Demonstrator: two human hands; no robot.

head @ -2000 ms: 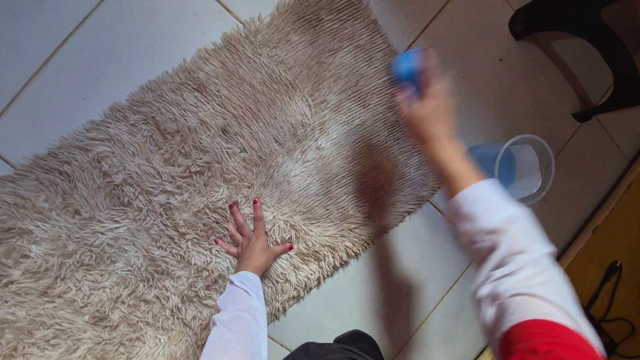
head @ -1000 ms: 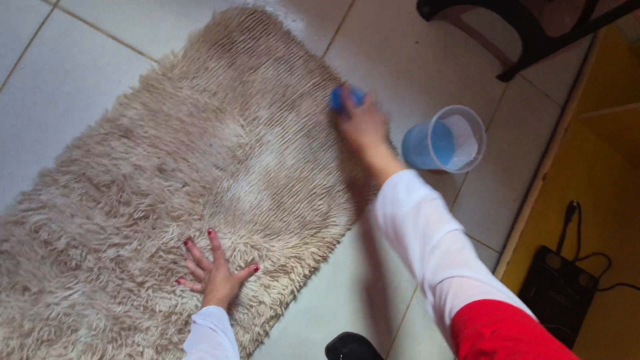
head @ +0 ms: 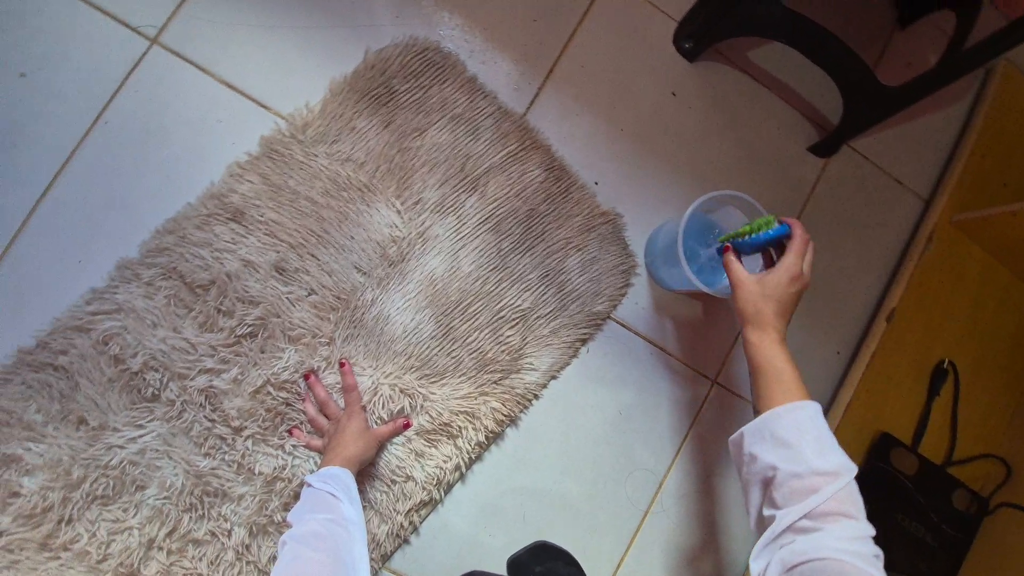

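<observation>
A shaggy beige rug (head: 384, 264) lies across the tiled floor; its pile is combed into lines toward the far right end. My left hand (head: 346, 428) rests on it with fingers spread and holds nothing. My right hand (head: 770, 292) grips a blue scrubbing brush (head: 760, 238) with green and white bristles, held at the mouth of a clear plastic tub (head: 676, 252). Blue liquid shows inside the tub, which stands on the floor just right of the rug. The palm side of my right hand is hidden.
Dark curved furniture legs (head: 808, 48) stand at the top right. Along the right side is a yellow wooden piece of furniture (head: 904, 344), with a black device and its cable (head: 920, 500) in it. A black shoe tip (head: 544, 560) shows at the bottom edge.
My right hand has moved with the brush from the rug's right edge to the tub's mouth. My left hand stays spread on the rug. The view has shifted.
</observation>
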